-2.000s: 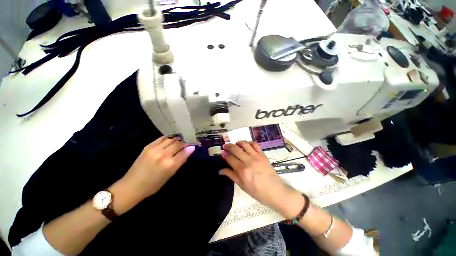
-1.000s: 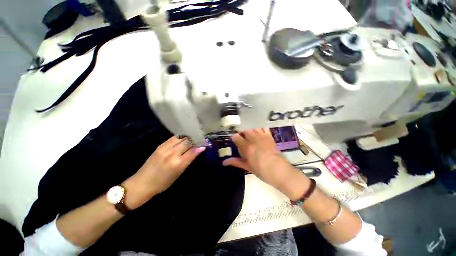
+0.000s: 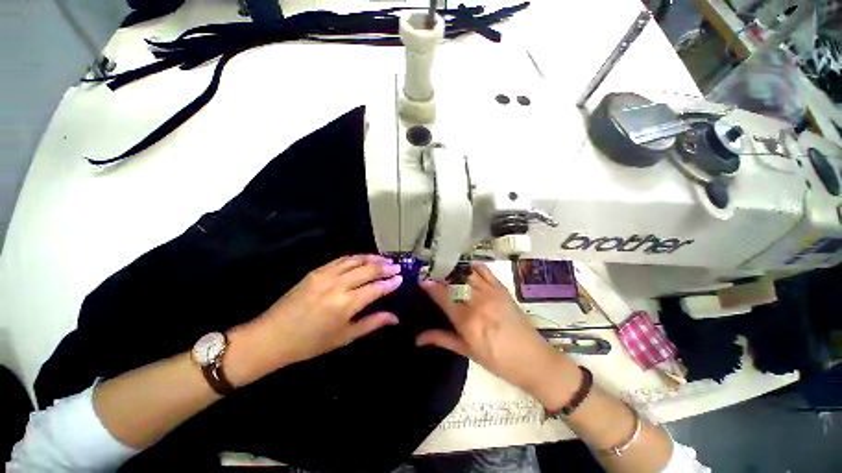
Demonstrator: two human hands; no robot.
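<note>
A large black garment piece (image 3: 231,268) spreads left of and in front of the white brother sewing machine (image 3: 572,199), its edge under the presser foot, which is lit bluish. My left hand (image 3: 318,309) holds the cloth down just left of the needle area, fingertips at the lit spot, thumb spread. My right hand (image 3: 494,333) holds the cloth edge just right of the needle area, its fingertips partly hidden by the machine head, thumb pointing left on the cloth. The needle tip and what lies beneath the fingers cannot be made out.
Black strips (image 3: 222,42) lie at the back left. Right of my right hand are a purple phone (image 3: 547,280), dark snips (image 3: 577,343), a pink-and-white checked piece (image 3: 646,340) and black scraps (image 3: 706,346). The table's front edge curves below.
The view has shifted, so the machine sits further right. My left hand now lies flatter, its thumb away from its fingers. My right hand stays beside the needle area.
</note>
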